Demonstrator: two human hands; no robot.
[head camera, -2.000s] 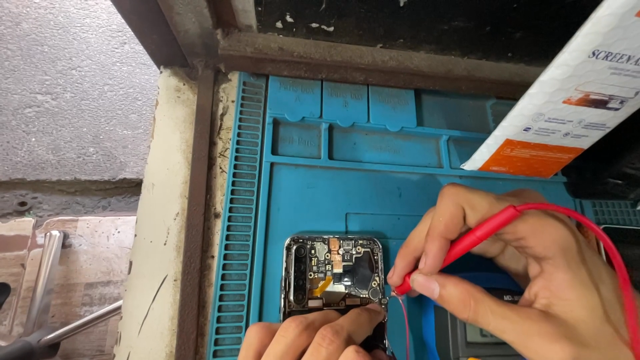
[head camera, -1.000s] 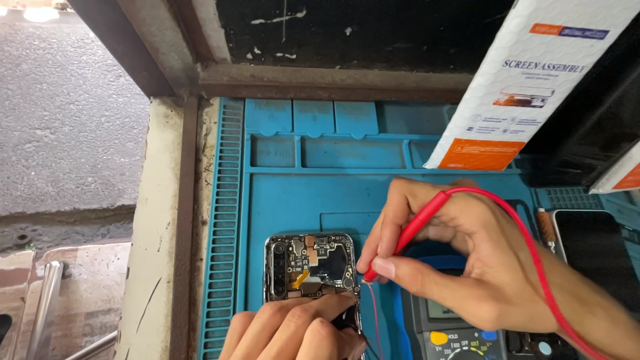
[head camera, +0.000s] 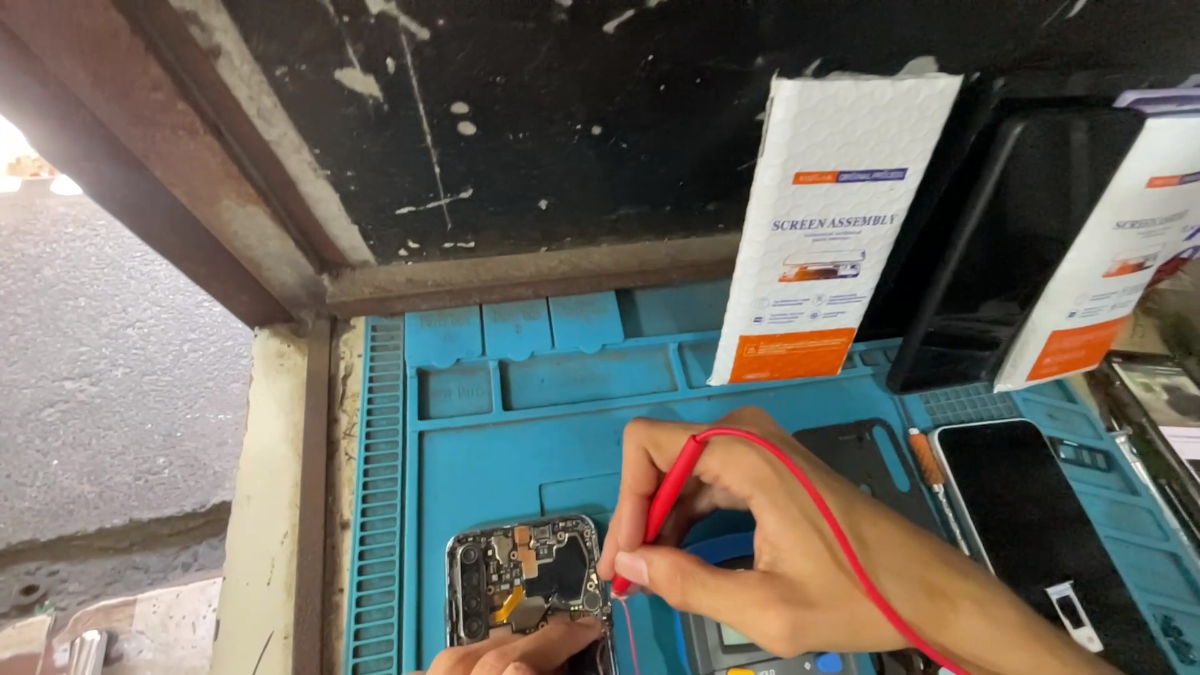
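An opened smartphone (head camera: 530, 577) with its circuit board and camera row bare lies on the blue silicone repair mat (head camera: 487, 469). Across its lower part rests my left hand (head camera: 525, 652), fingers bent over it; whether they grip its edge is hidden. My right hand (head camera: 741, 544) pinches a red test probe (head camera: 670, 492) like a pen, tip down beside the phone's right edge. A thin pinkish wire (head camera: 630, 637) hangs below the tip. Partly behind my right hand is a blue-framed digital multimeter (head camera: 698, 619).
White padded screen packages (head camera: 816, 234) and a black panel (head camera: 1012, 244) lean at the back right. On the right lie a phone (head camera: 1022, 506), a SIM tray (head camera: 1073, 614), an orange-handled tool (head camera: 928, 459) and a dark back cover (head camera: 872, 459). A metal frame (head camera: 319, 469) borders the mat's left side.
The view has shifted, bringing more of the right side into sight. My right hand still holds the red probe by the phone's right edge, and my left hand stays on its lower part.
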